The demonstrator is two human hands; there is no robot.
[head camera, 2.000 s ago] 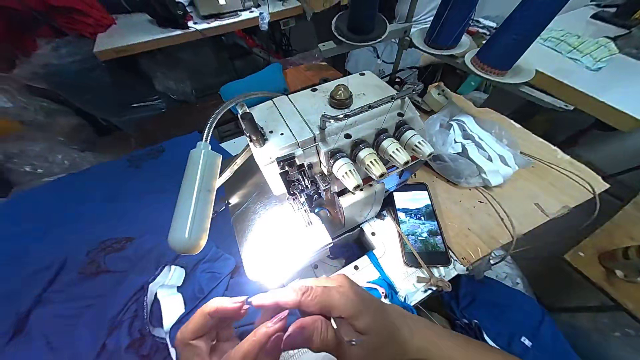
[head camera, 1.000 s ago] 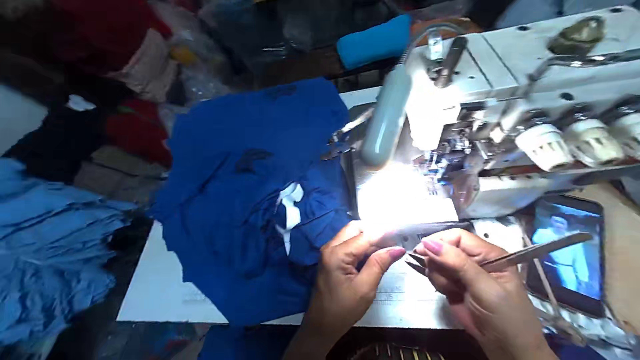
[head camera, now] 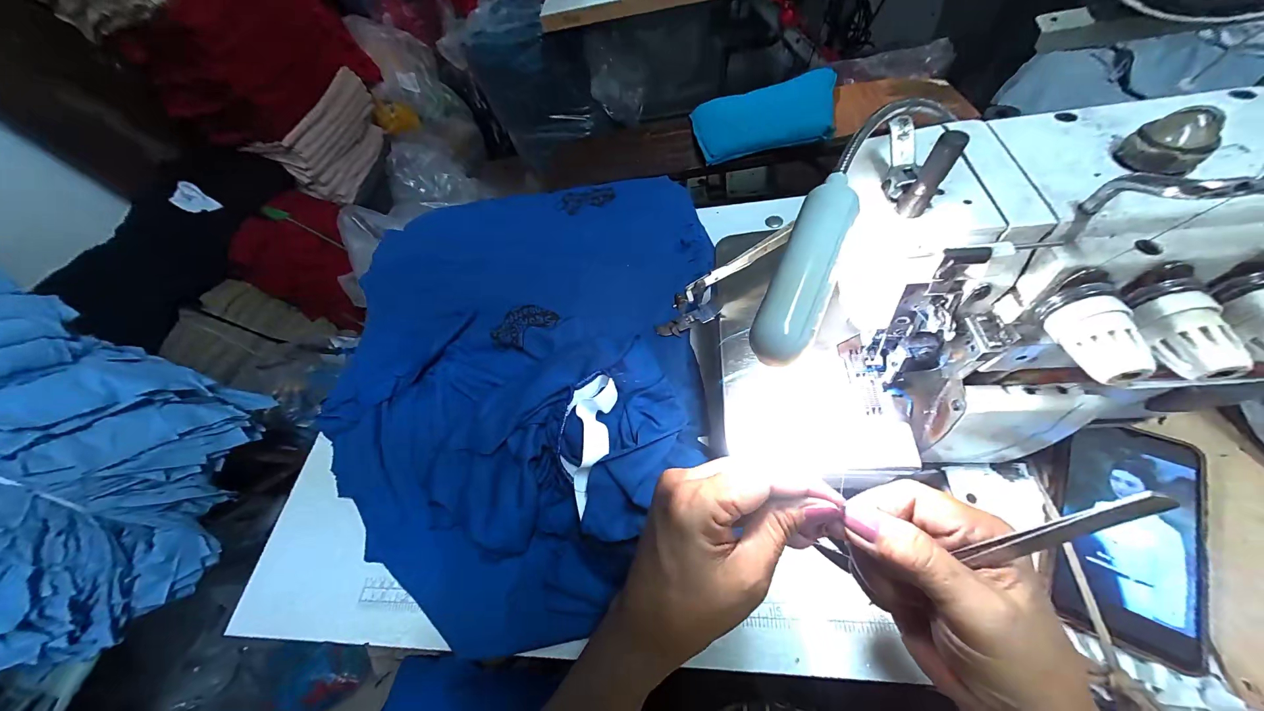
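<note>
My left hand [head camera: 726,538] and my right hand [head camera: 948,583] meet at the fingertips in front of the overlock sewing machine [head camera: 1047,227]. A pair of metal tweezers [head camera: 1071,528] lies in my right hand, its rear end sticking out to the right. Thin thread shows at the pinched fingertips of both hands. Bright light from the lamp [head camera: 805,272] falls on the machine's plate just beyond them. Left of the hands, blue fabric [head camera: 474,425] with dark prints is spread over the white table [head camera: 286,583], a white elastic strip [head camera: 592,434] on it.
A smartphone [head camera: 1136,553] with a lit screen lies right of my right hand. Stacked light-blue fabric [head camera: 99,484] stands at the left edge. Red fabric [head camera: 237,69] and plastic bags [head camera: 425,168] are piled behind. A turquoise pouch [head camera: 765,114] rests beyond the lamp.
The view has swung left since the oldest frame. One second ago the tweezers' tips showed between the hands; now the fingertips have come together and cover them.
</note>
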